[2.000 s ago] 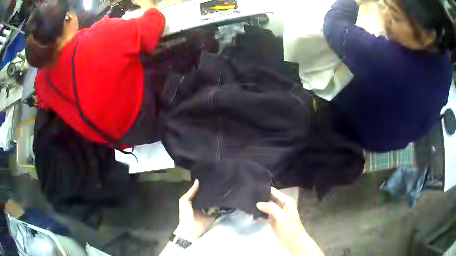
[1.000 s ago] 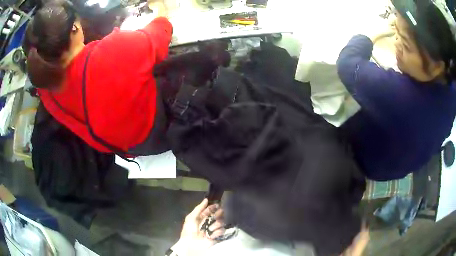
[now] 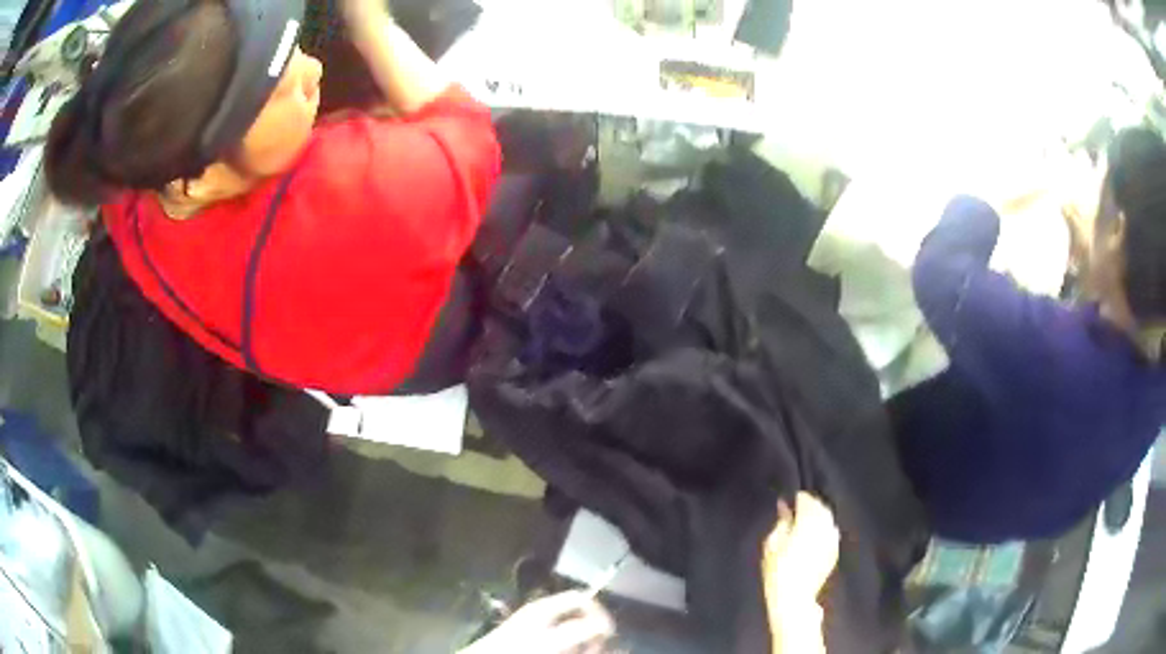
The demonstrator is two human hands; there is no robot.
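Dark denim garments (image 3: pixel 665 422) lie in a large crumpled heap between two seated people, with the near end hanging down in front of me. A few pale stitch lines show on them. My right hand (image 3: pixel 802 549) is on the near part of the heap, its fingers closed on a fold of the dark cloth. My left hand (image 3: pixel 563 623) is low in the view, left of the cloth and apart from it. It is blurred and cut off by the bottom edge. A thin pale thing shows by its fingers; I cannot tell what it is.
A person in red (image 3: pixel 320 256) sits at the left and a person in navy (image 3: pixel 1036 383) at the right. A white machine table (image 3: pixel 575 64) is beyond the heap. A white bench top (image 3: pixel 620 560) shows beneath the cloth. Another dark pile (image 3: pixel 192 383) hangs at the left.
The near garment end, first held between both hands, was spread to the right and now hangs back over the heap. My left hand has come off the cloth. The view has shifted left.
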